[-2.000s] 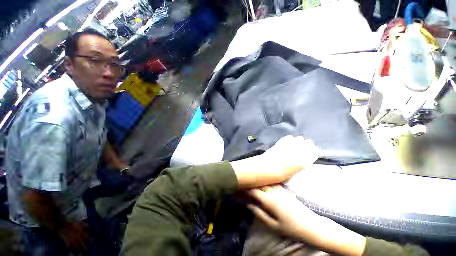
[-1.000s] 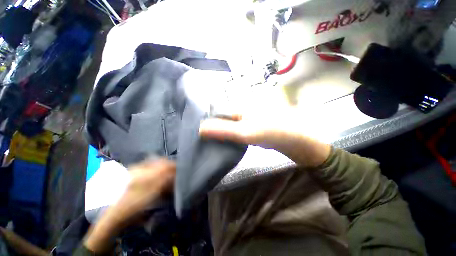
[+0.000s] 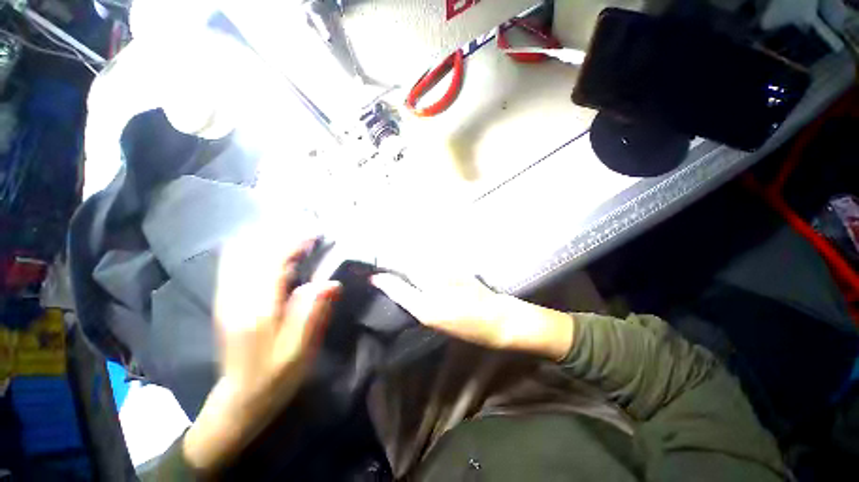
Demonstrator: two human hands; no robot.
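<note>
The dark grey garment (image 3: 188, 226) lies heaped on the left of the white table and hangs over its front edge toward my lap. My left hand (image 3: 273, 320) is on the garment, blurred, with its fingers bent around the cloth. My right hand (image 3: 452, 306) holds a dark part of the garment between thumb and fingers, just right of my left hand. The shiny presser foot and needle area (image 3: 381, 127) is beyond my hands, with no cloth visible under it. Glare hides part of the cloth.
Red-handled scissors (image 3: 438, 85) lie behind the needle area. A black smartphone (image 3: 683, 80) stands on a round black base (image 3: 640, 146) at the right. A ruler strip (image 3: 622, 212) runs along the front edge. A red basket frame (image 3: 810, 226) is at the far right.
The view has swung right and closer to the machine. The person at the left is out of view. The garment's front part has been drawn toward the front edge, with both hands now close together on it.
</note>
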